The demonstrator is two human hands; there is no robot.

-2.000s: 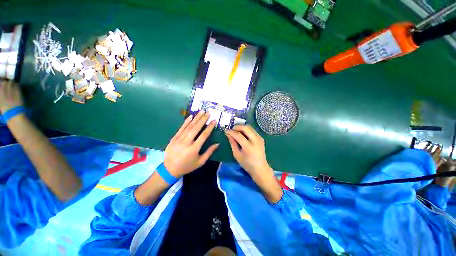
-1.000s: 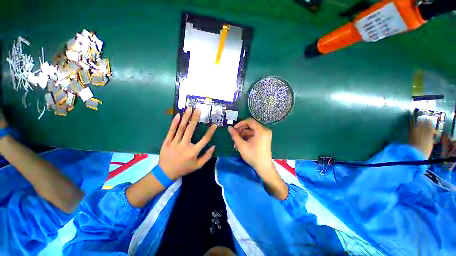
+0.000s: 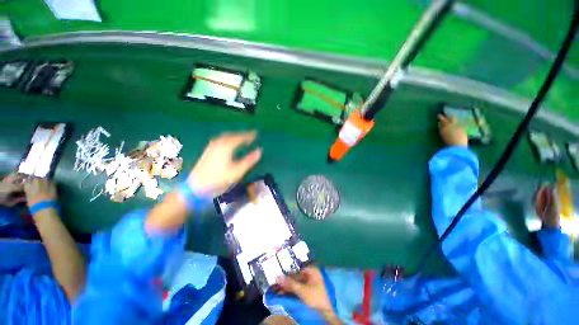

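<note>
The tablet unit (image 3: 257, 222) lies tilted at the bench's near edge, white inside, with the circuit boards (image 3: 279, 261) at its near end. My right hand (image 3: 308, 287) is at the near right corner of the unit, fingertips touching its board end; whether it grips the unit or a small part cannot be told. My left hand (image 3: 222, 162) is raised beyond the unit's far left corner, blurred, fingers apart and empty, with a blue wrist strap. The round screw dish (image 3: 318, 197) stands right of the unit. The orange electric screwdriver (image 3: 351, 135) hangs beyond the dish.
A pile of small modules (image 3: 136, 171) and white stringy pieces (image 3: 92, 151) lie left. Waiting units (image 3: 222, 86) (image 3: 320, 99) lie along the far side. A neighbour's arm (image 3: 454, 184) reaches to a unit at right; another person's hands hold a unit at left. A black cord (image 3: 508, 152) crosses the right.
My left hand has left the unit and risen outward. The unit is now turned and nearer the bench's edge, with my right hand still at its board end. The view now shows more of the far side.
</note>
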